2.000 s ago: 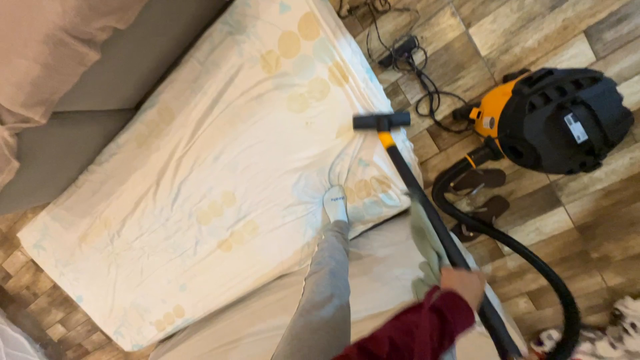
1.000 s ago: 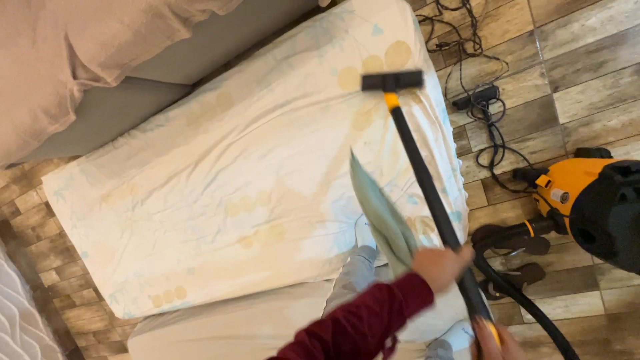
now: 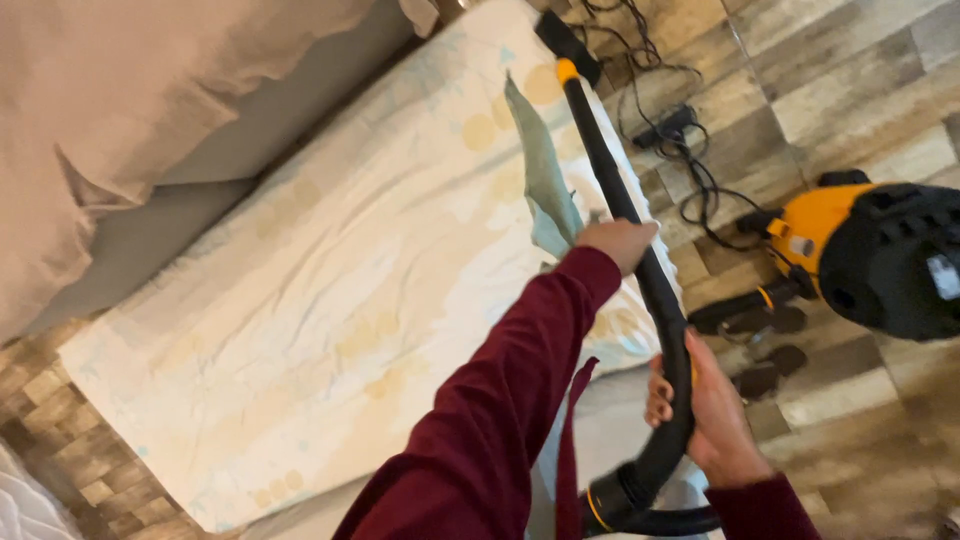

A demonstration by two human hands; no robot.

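My left hand (image 3: pixel 619 241) is closed around the black tube (image 3: pixel 600 154) of a vacuum cleaner, with a grey-green cloth (image 3: pixel 546 176) hanging beside it, perhaps held in the same hand. Lower down, my right hand (image 3: pixel 701 405) grips the curved handle (image 3: pixel 677 375) of the tube. At the far end, the black floor nozzle (image 3: pixel 568 46) is tilted over the top right corner of a mattress in a patterned, pale fitted sheet (image 3: pixel 300 322). Whether the nozzle touches the sheet cannot be told. The hose joins the handle at the bottom.
A yellow and black vacuum cleaner body (image 3: pixel 832 247) stands on the wood-look tile floor (image 3: pixel 840 390) at the right. Near it lie tangled black cables (image 3: pixel 701 176), a power strip (image 3: pixel 664 126) and dark sandals (image 3: pixel 772 369). A grey upholstered bed base (image 3: pixel 210 210) borders the mattress at the upper left.
The nozzle has swung from over the mattress to its top right corner. My right hand, barely in view a second ago, now shows fully on the handle. The cloth has moved up with my left hand.
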